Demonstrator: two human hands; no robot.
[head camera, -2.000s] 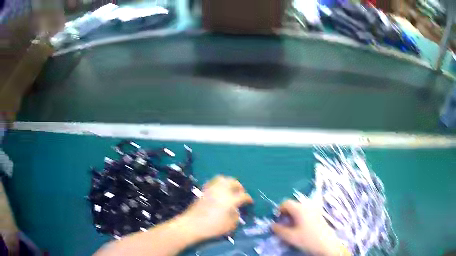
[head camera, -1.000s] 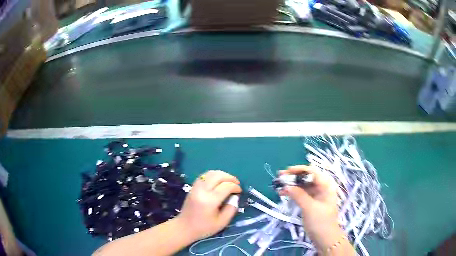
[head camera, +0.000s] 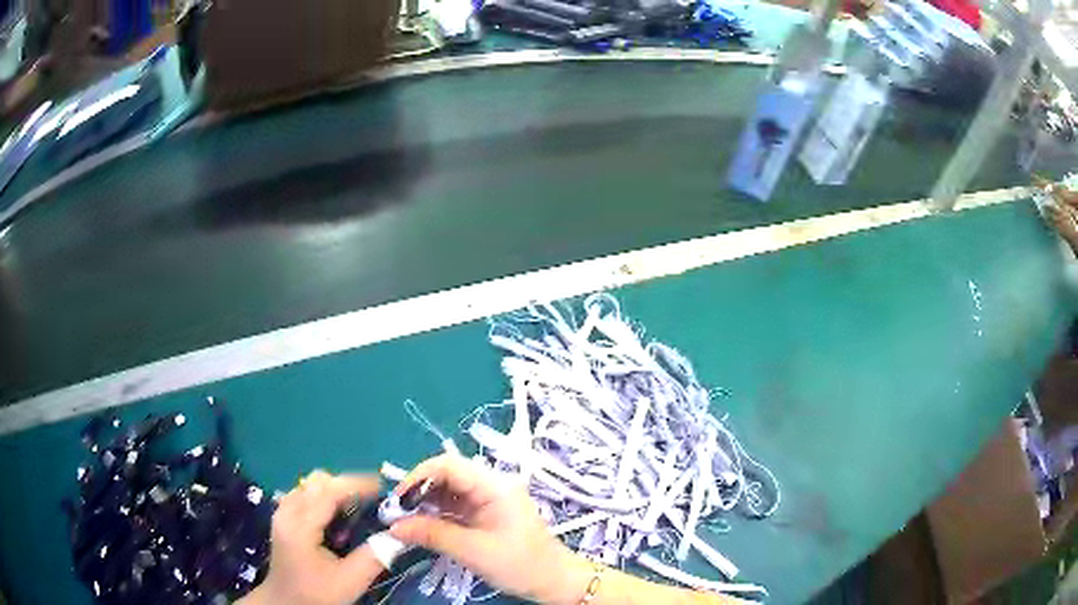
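My left hand (head camera: 317, 534), with a white cover on one finger, has its fingers curled round a small dark thing that looks like a black cable. My right hand (head camera: 479, 520) meets it and pinches a small bundle (head camera: 400, 506) with white and dark parts, which looks like a wrist strap and cable; fingers partly hide it. A heap of black cables (head camera: 166, 514) with shiny plugs lies left of my hands. A tangled heap of white wrist straps (head camera: 627, 437) lies to the right, some ends beneath my right hand.
The dark green conveyor (head camera: 508, 177) runs beyond a whitish edge strip (head camera: 473, 301). Two light-blue retail boxes (head camera: 771, 140) stand on it at right, near a metal post (head camera: 987, 124). A brown carton (head camera: 987, 514) is at lower right. Another person's hand (head camera: 1064, 210) shows at the right edge.
The view has swung right, so the heaps appear further left and the retail boxes and lower-right carton show. My hands, apart a second ago, have come together at the small bundle.
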